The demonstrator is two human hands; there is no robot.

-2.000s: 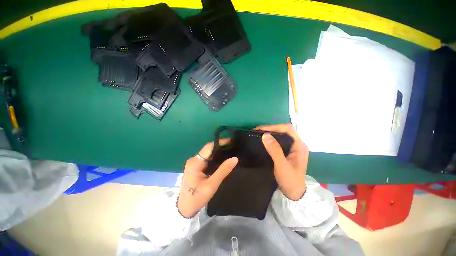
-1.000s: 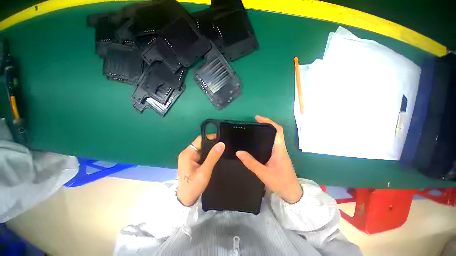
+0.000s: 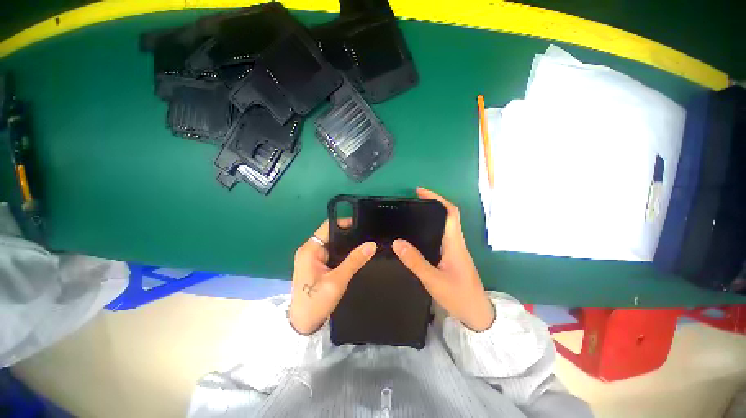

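A black flat device [image 3: 409,222] with a rounded opening at its upper left corner is held in both hands at the bench's near edge. My left hand [image 3: 325,282] grips its left side, thumb on the face. My right hand [image 3: 451,273] grips its right side, thumb on the face beside the left thumb. A plain dark panel [image 3: 380,306] extends below the thumbs toward my smock; I cannot tell if it is part of the device. The fingers underneath are hidden.
Black housing shells [image 3: 286,73] lie heaped at back left on the green bench [image 3: 106,180]. An orange stick [image 3: 486,143] lies beside white sheets [image 3: 572,171]. A dark blue tray [image 3: 705,188] is at far right. A person's sleeve [image 3: 49,302] is at left. A red stool [image 3: 630,339] stands below.
The device has tilted to show its face and shifted slightly left. My right hand has moved left and lower along it. Both thumbs have come close together near its middle.
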